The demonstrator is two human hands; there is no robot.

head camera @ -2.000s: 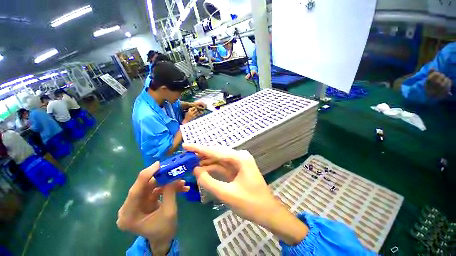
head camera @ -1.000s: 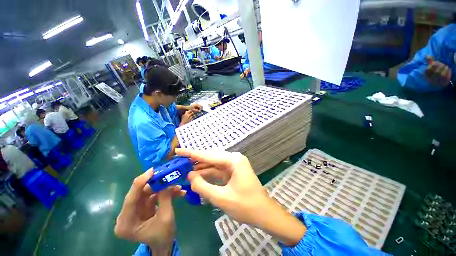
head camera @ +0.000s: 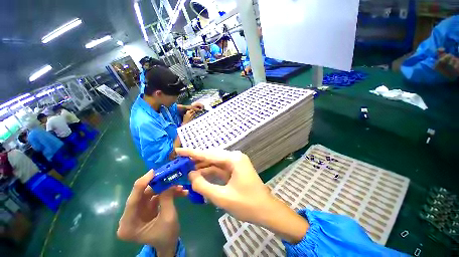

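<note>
A deep-blue plastic unit (head camera: 172, 175) with a small lit white display is held up in front of me, left of the picture's middle. My left hand (head camera: 150, 213) grips its left end and underside between thumb and fingers. My right hand (head camera: 229, 183) holds its right end, with the index finger along the top edge and the thumb at the side. Both hands are bare, with blue sleeves. The characters on the display are too small to read.
A tall tray stack (head camera: 282, 125) stands behind my right hand, its top tray filled with small dark parts. A blister tray (head camera: 347, 196) with a few loose parts lies right. Green boards (head camera: 443, 213) lie far right. A person (head camera: 158, 118) in blue works beyond; a white sheet (head camera: 308, 30) hangs above.
The view has shifted slightly, and the unit sits a little lower and further left than two seconds ago. The display's lit pattern looks different. Both hands keep their hold.
</note>
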